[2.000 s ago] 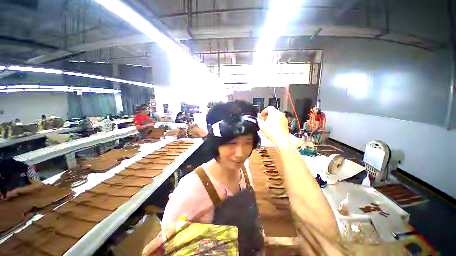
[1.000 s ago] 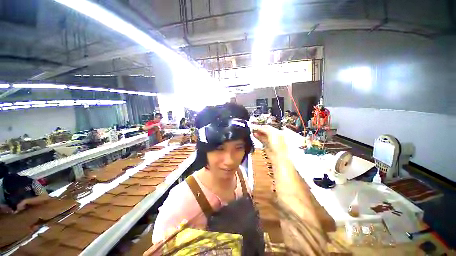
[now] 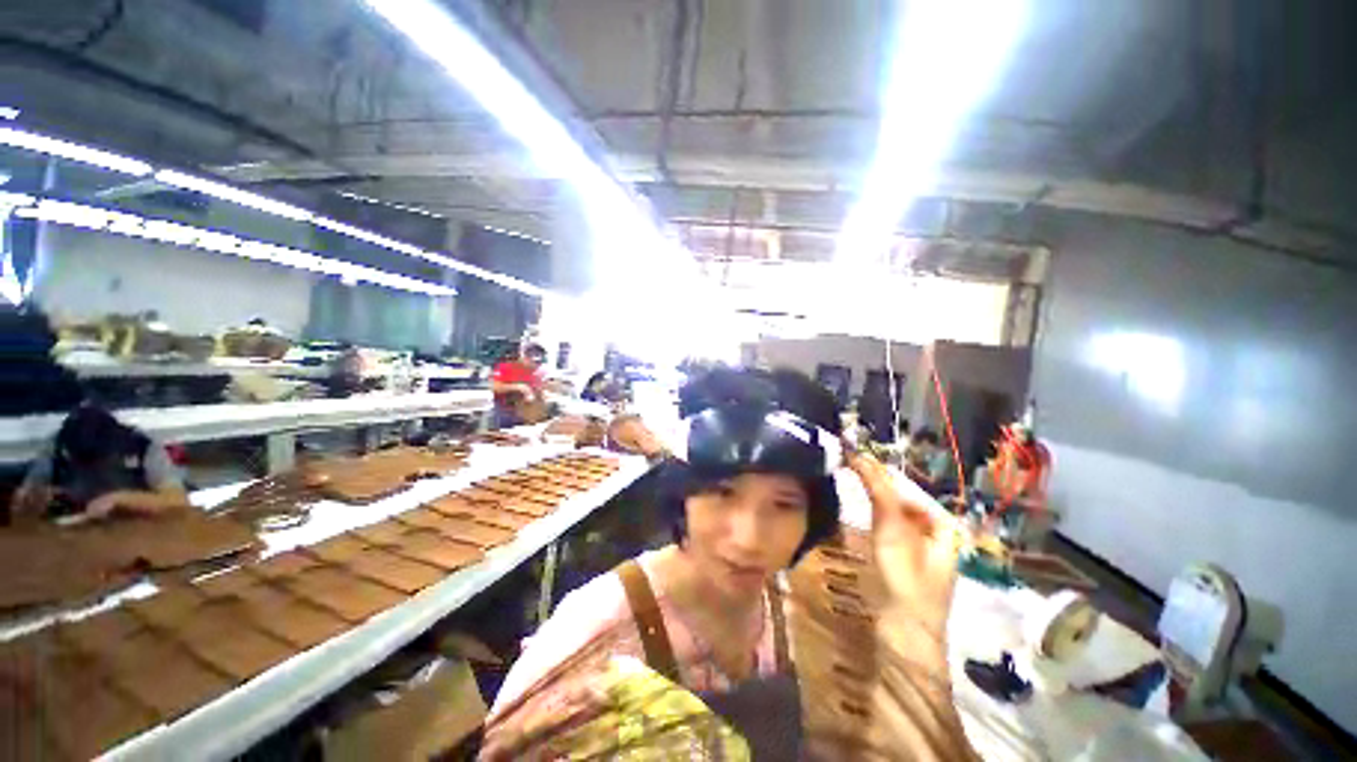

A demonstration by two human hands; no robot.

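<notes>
A person in a pink top and dark apron faces me, with a dark head-mounted camera (image 3: pixel 749 435) on the forehead. White patches show on its band. My right hand (image 3: pixel 911 539) is raised beside the band, at the right side of the head. Its fingers are blurred, and I cannot tell whether they hold a sticker. A yellow and white sticker sheet (image 3: pixel 655 721) is low in front of the person. My left hand (image 3: pixel 539 718) is a blurred patch at the sheet's left edge, holding it; its fingers are not distinct.
Brown bag panels (image 3: pixel 350 578) lie in rows on the long left table. Another worker (image 3: pixel 112 465) leans over panels at the far left. A tape roll (image 3: pixel 1066 628) and a dark object (image 3: pixel 999 677) are on the right table. A white-faced scale-like device (image 3: pixel 1198 633) stands beyond.
The view has shifted, so the person appears lower and further right. My right hand stays beside the head, now with its palm side more visible. The sheet is lower and more blurred.
</notes>
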